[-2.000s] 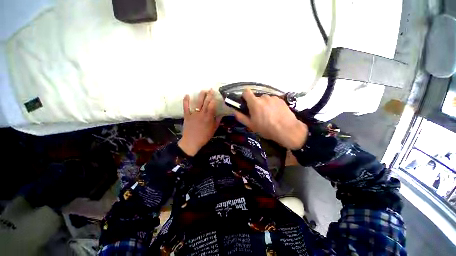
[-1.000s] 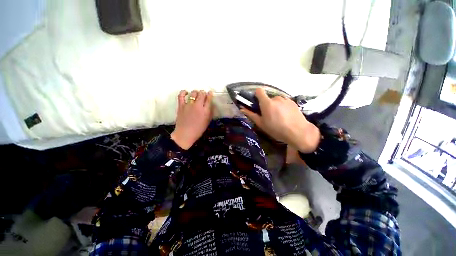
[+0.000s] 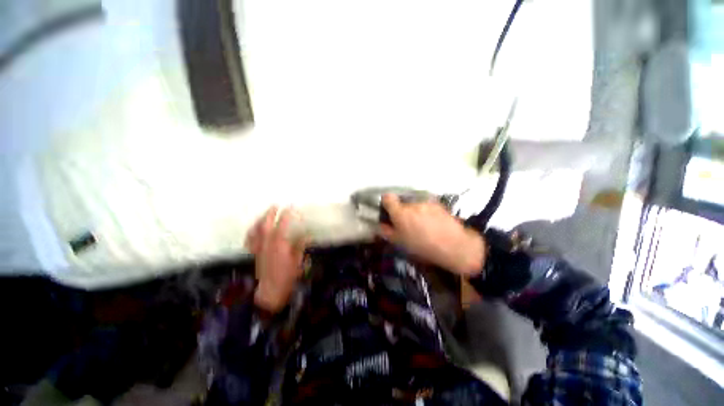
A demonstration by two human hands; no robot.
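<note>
The cream cloth [image 3: 171,230] lies along the near edge of the white-covered table. My right hand [image 3: 433,234] is closed around the handle of the steam iron [image 3: 370,204], whose pointed front faces left on the cloth near the edge. My left hand [image 3: 278,258] is left of the iron, with its fingertips on the cloth's near edge. It is blurred and its thumb is hidden, so a pinch cannot be told. A small dark label [image 3: 82,242] shows at the cloth's left end.
A long dark brown block [image 3: 216,67] lies on the white table cover [image 3: 357,87]. A dark cord [image 3: 499,186] and pale hose [image 3: 498,151] run behind the iron. A grey bar with a dark end [image 3: 548,154] is at the right table edge. A window stands at far right.
The view has shifted, showing more of the brown block, and is blurred. My left hand and the iron are further left along the cloth edge, with a wider gap between them.
</note>
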